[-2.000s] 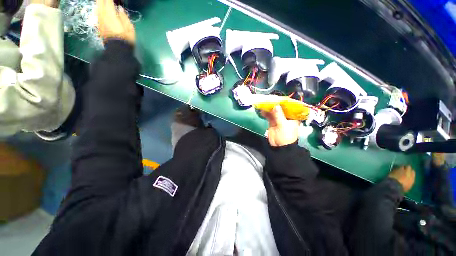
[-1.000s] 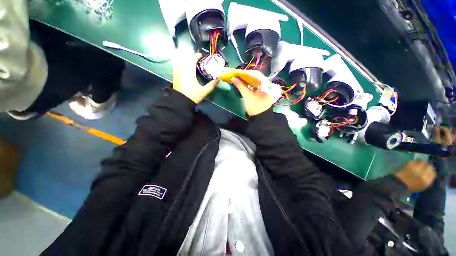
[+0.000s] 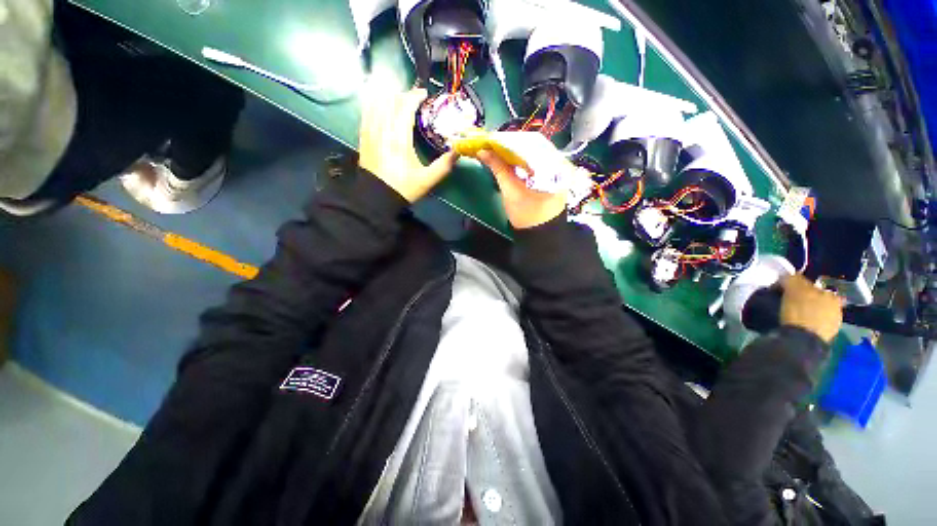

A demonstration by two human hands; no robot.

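My left hand is at the near edge of the green bench, its fingers on the left rim of a round lens module. Red and orange wires run from the module up to the black open end of a white camera housing. My right hand holds a flat yellow item with a glaring white part, its left tip touching or overlapping the module's lower edge. What lies under my fingers is hidden.
More white housings with black ends and wired modules lie to the right on the green bench. A white tail cable lies at left. Another person's hand is at a camera at right, by a blue tray.
My left hand has come from the bench's far left to the first module, and my right hand brought the yellow item there. The neighbour's hand has moved onto a camera.
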